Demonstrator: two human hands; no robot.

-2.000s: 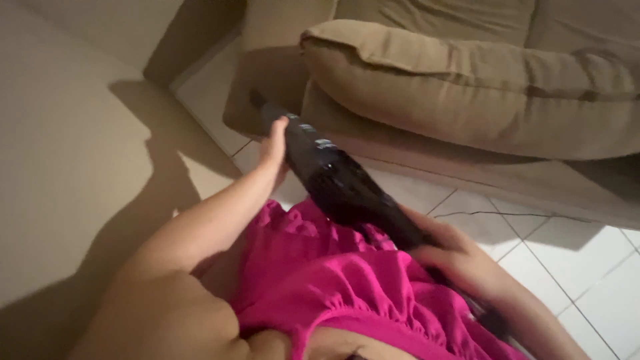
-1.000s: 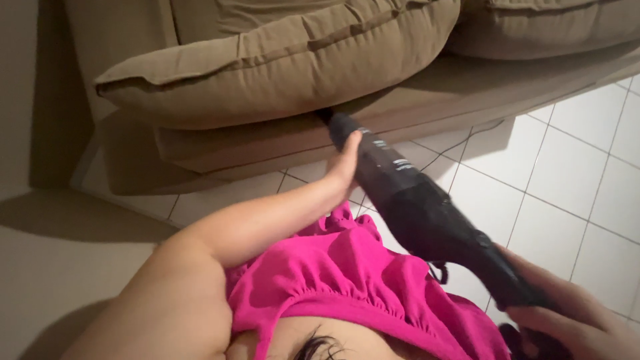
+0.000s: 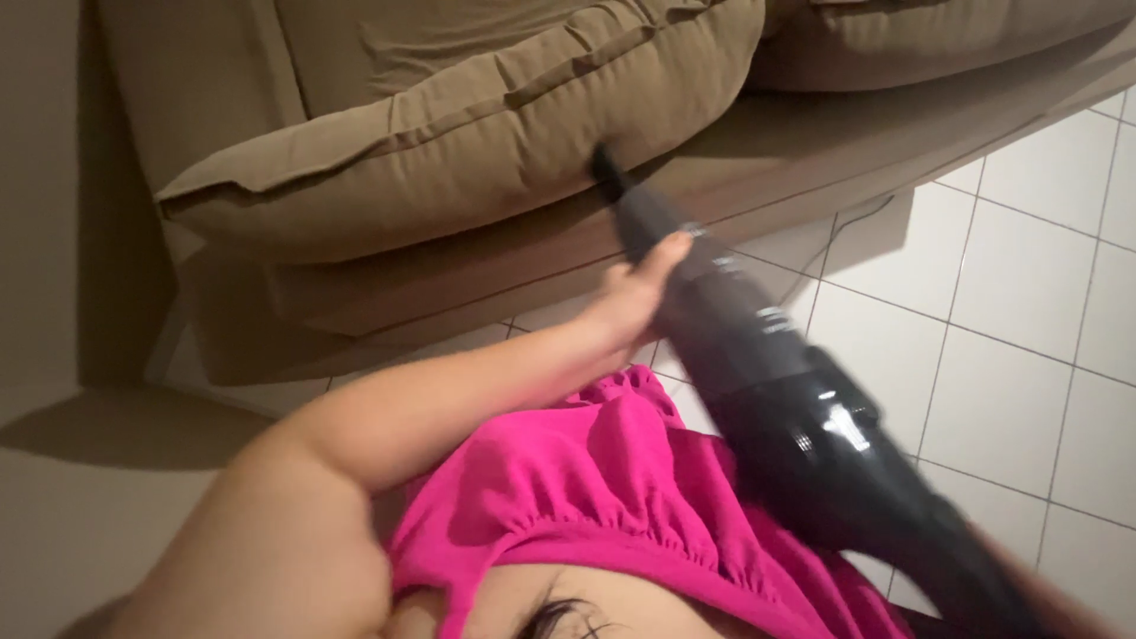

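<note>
A dark handheld vacuum cleaner (image 3: 799, 417) slants across my front, its narrow black nozzle (image 3: 606, 169) up against the front of a brown sofa cushion (image 3: 461, 169). My left hand (image 3: 643, 288) is wrapped round the vacuum's grey front section, thumb on top. At the lower right, the rear of the vacuum runs down to the frame edge; a blurred part of my right hand or forearm (image 3: 1021, 568) shows beside it. The fingers of that hand are hidden behind the vacuum or cut off by the edge.
The brown sofa base (image 3: 799, 160) runs along under the cushion, and a second cushion (image 3: 941, 44) lies at the upper right. A thin cord (image 3: 865, 211) is on the white tiled floor (image 3: 1003, 355) near the sofa. A wall (image 3: 53, 515) stands at the left.
The view has shifted along the sofa. From pointing toward the sofa's end, the vacuum has come to the cushion, and its nozzle now sits higher against the cushion's front than one second ago.
</note>
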